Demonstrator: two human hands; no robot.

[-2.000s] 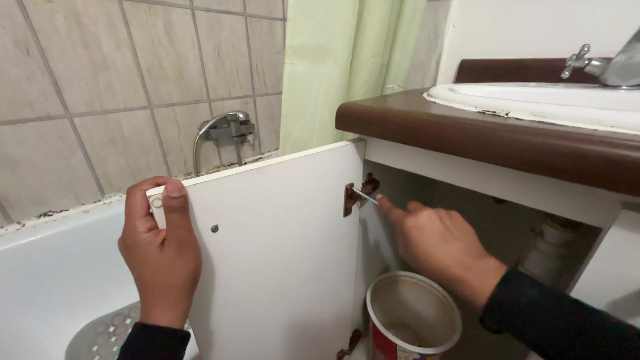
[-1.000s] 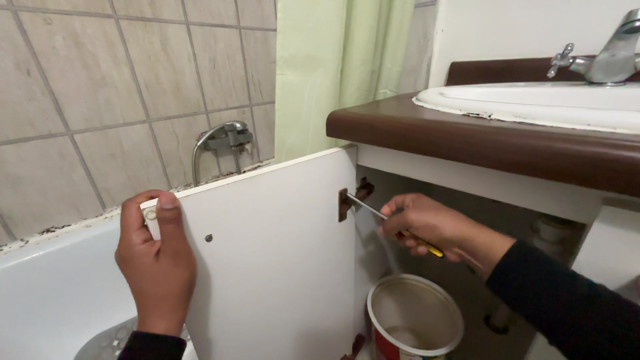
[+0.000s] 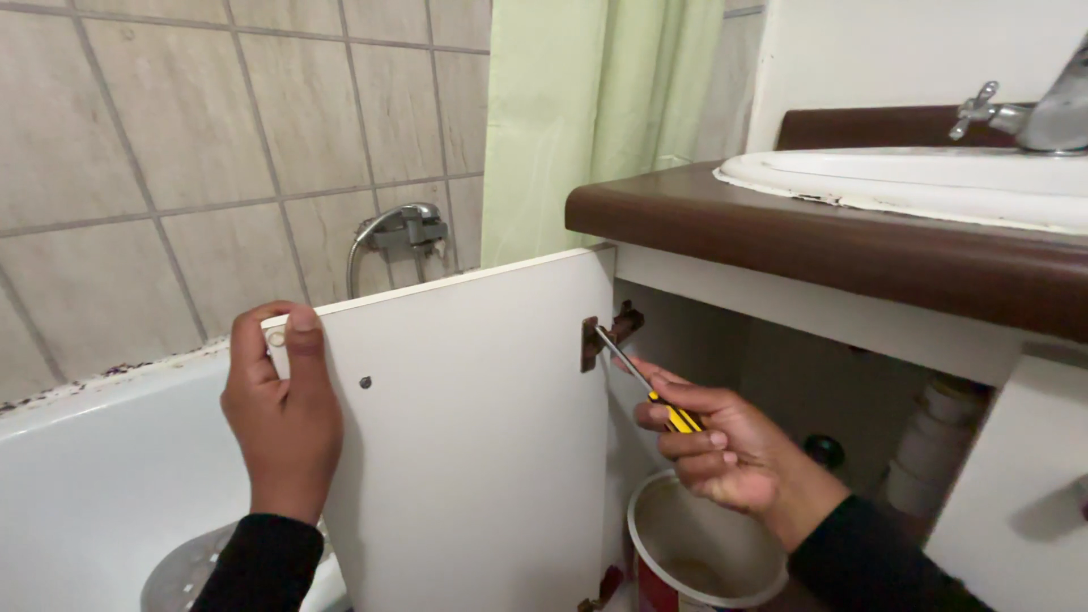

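My left hand point(image 3: 285, 412) grips the top outer corner of a white cabinet door point(image 3: 476, 425), thumb on the inner face. The door stands open. My right hand point(image 3: 722, 442) holds a screwdriver point(image 3: 676, 414) by its yellow and black handle. The screwdriver's metal shaft slants up to the left, its tip at the upper hinge point(image 3: 589, 344), a rusty metal piece joining the door to the cabinet's side wall. Whether the tip sits in a screw, I cannot tell. Low on the door, a second rusty hinge point(image 3: 602, 591) shows in part.
Under my right hand stands a plastic bucket point(image 3: 642, 544). A brown countertop point(image 3: 816, 246) with a white sink point(image 3: 918, 183) overhangs the cabinet. Inside it is a drain pipe point(image 3: 922, 450). Behind the door are the bathtub point(image 3: 110, 484), a bath mixer tap point(image 3: 412, 229) and a green curtain point(image 3: 544, 127).
My right hand has shifted its grip on the screwdriver; more of the yellow and black handle shows now than two seconds ago. My left hand still holds the door corner.
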